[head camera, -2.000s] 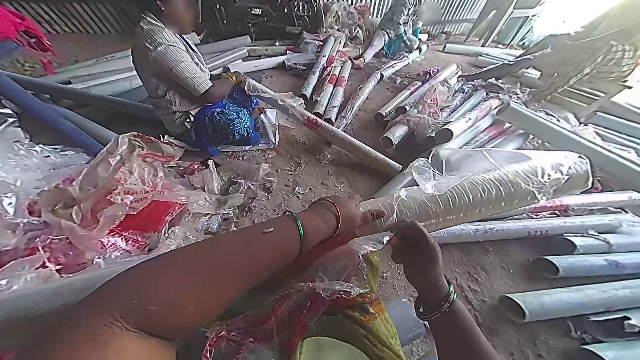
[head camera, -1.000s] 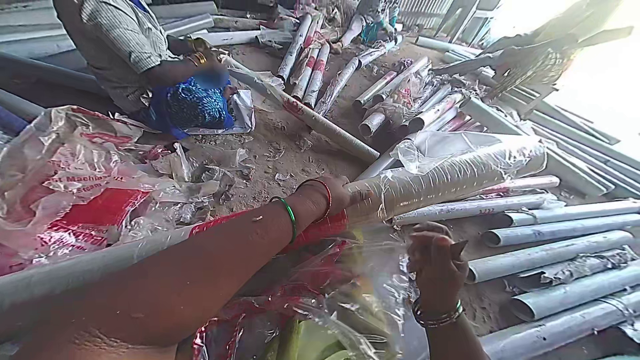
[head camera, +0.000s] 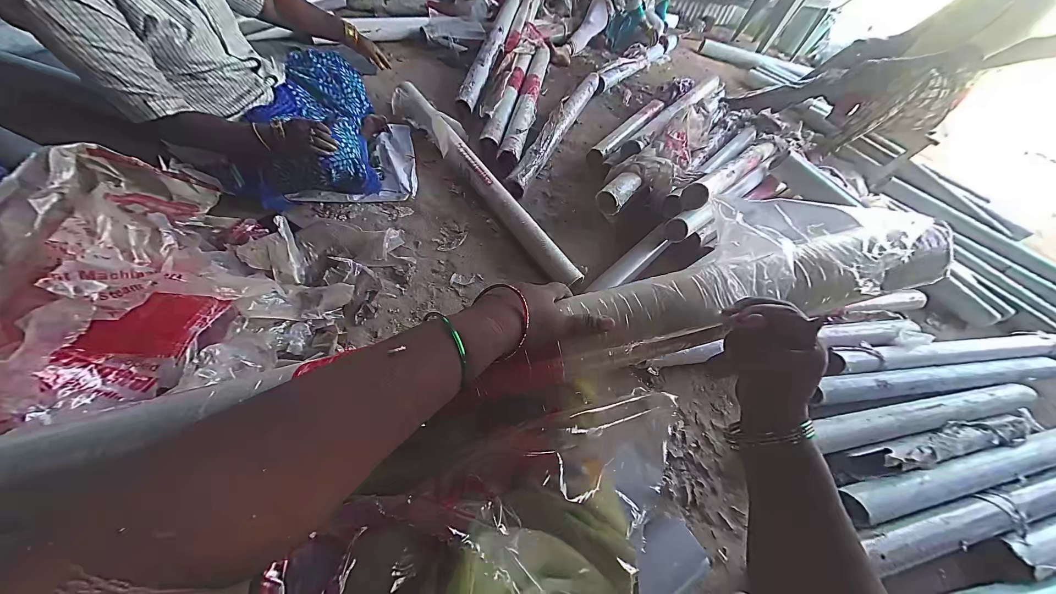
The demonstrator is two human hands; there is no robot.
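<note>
A long pale pipe [head camera: 660,301] lies aslant in front of me, its far part covered by clear plastic film [head camera: 825,247]. My left hand [head camera: 549,318], with a red and a green bangle on its arm, rests around the middle of the pipe. Just below the wrapped part, my right hand [head camera: 775,346] has its fingers closed at the film's edge; a small dark pointed thing shows at its fingers, too unclear to name. Loose clear film [head camera: 610,445] hangs below the pipe over my lap.
Crumpled printed plastic wrapping [head camera: 140,305] is heaped at the left. Beyond it a person in a striped shirt [head camera: 165,58] sits near blue patterned cloth [head camera: 330,115] and another pipe [head camera: 503,198]. Several pipes [head camera: 940,392] lie at the right, more farther back.
My right hand has moved up to the pipe from lower down, where its fingers were more spread. The seated person's hands have come away from the pipe beside them. The view has shifted.
</note>
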